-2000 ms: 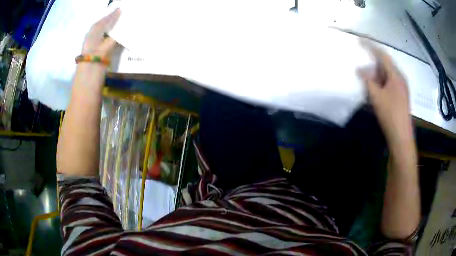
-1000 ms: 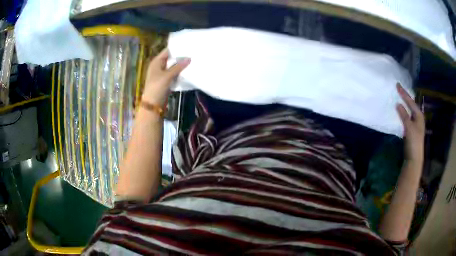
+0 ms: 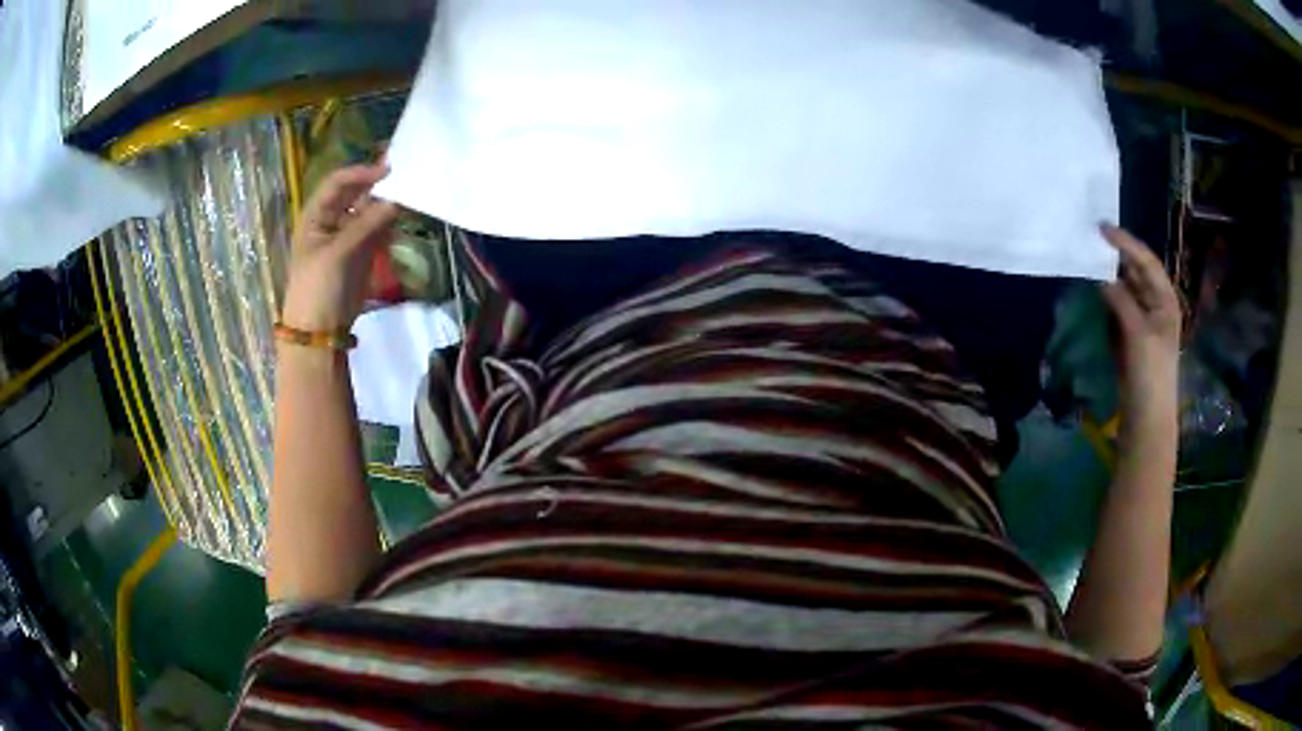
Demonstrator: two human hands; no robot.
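A large white fabric piece (image 3: 757, 129) lies spread across my lap, its near edge roughly straight, its far part cut off by the top of the picture. My left hand (image 3: 343, 229) holds its near left corner between thumb and fingers. My right hand (image 3: 1139, 293) is at its near right corner, with the fingertips on the edge. Both hands are bare, and my left wrist wears an orange band.
The white table's edge (image 3: 157, 54) shows at the upper left, with white fabric (image 3: 57, 200) hanging beside it. A yellow-railed trolley with a plastic-wrapped slatted bed (image 3: 214, 329) stands at the left. A brown board or carton (image 3: 1257, 528) is at the right.
The fabric has come off the table onto my lap and is now spread wider, with its near edge straighter. My hands moved back from the table with it.
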